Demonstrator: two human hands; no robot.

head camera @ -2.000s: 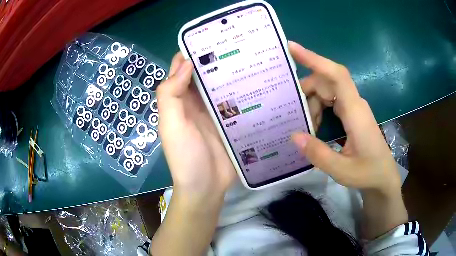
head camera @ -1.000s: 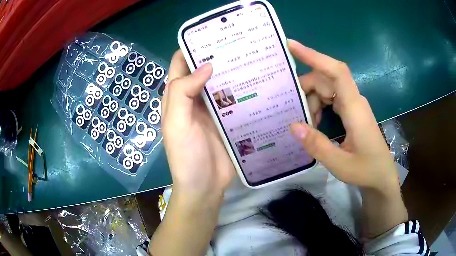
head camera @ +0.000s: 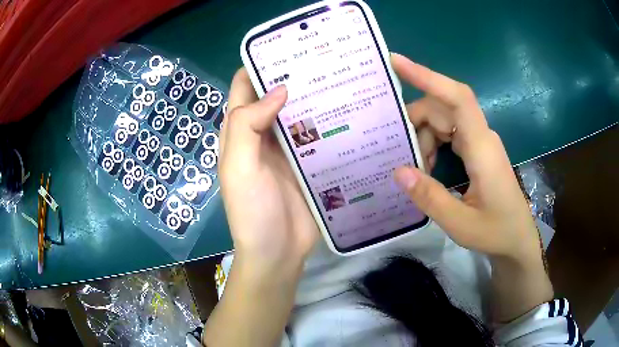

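A smartphone (head camera: 346, 135) in a white case is held tilted above the bench edge, its lit screen showing a list of text with small pictures. My left hand (head camera: 261, 169) holds it along its left side, the thumb over the screen's left edge. My right hand (head camera: 475, 169) holds its right side, the thumb at the lower right of the screen. The fingers behind the phone are hidden. A ring shows on a right finger.
A clear plastic sheet with rows of paired black-and-white rings (head camera: 163, 122) lies on the dark green bench (head camera: 529, 74). A red slab (head camera: 61, 47) is at upper left. Thin orange sticks (head camera: 42, 223) lie at left. Crinkled clear plastic (head camera: 139, 305) is below the bench edge.
Since the first frame, my left thumb has moved from the phone's side onto the screen, and the list has scrolled slightly. Since the second frame, little has changed.
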